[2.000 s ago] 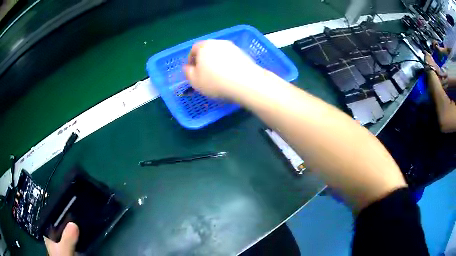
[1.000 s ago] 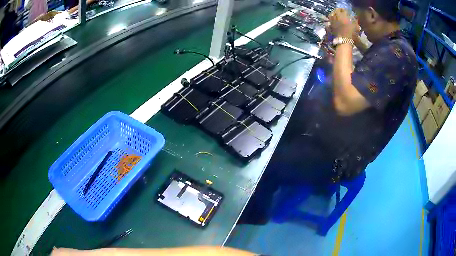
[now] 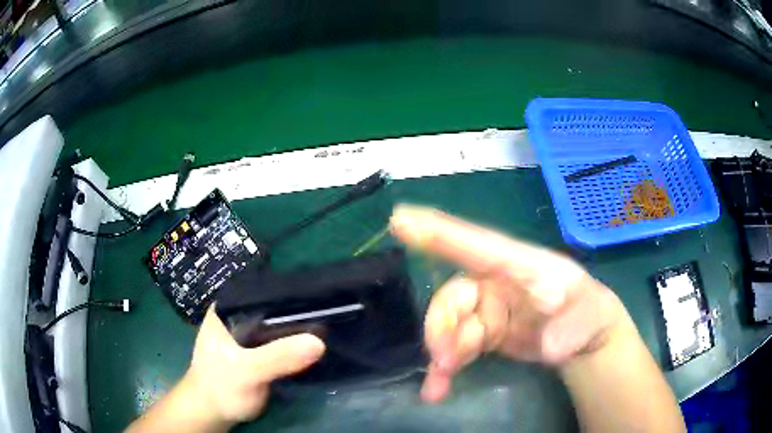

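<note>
My left hand (image 3: 245, 364) grips a closed black unit (image 3: 339, 338) with a white strip, thumb on top; the unit is slightly blurred. A black cable with a pale end (image 3: 366, 183) runs out behind it. My right hand (image 3: 516, 304) is at the unit's right side, blurred, index finger extended. A thin yellow rubber band (image 3: 372, 240) shows at that fingertip, above the unit's top edge; the rest of the band is hard to make out. A bare circuit board (image 3: 203, 254) lies just left of the unit, partly covered by it.
A blue basket (image 3: 554, 199) at right holds orange bands and a black strip. An open unit with a silvery panel (image 3: 683, 313) lies below it. Black units (image 3: 758, 228) are grouped at the right edge. Cabled units stand in a white rack (image 3: 72, 338) at left.
The view swung right to the banded units, then back left. My right hand has moved from the basket to the unit, with a yellow band at its fingertip. My left hand still holds the unit.
</note>
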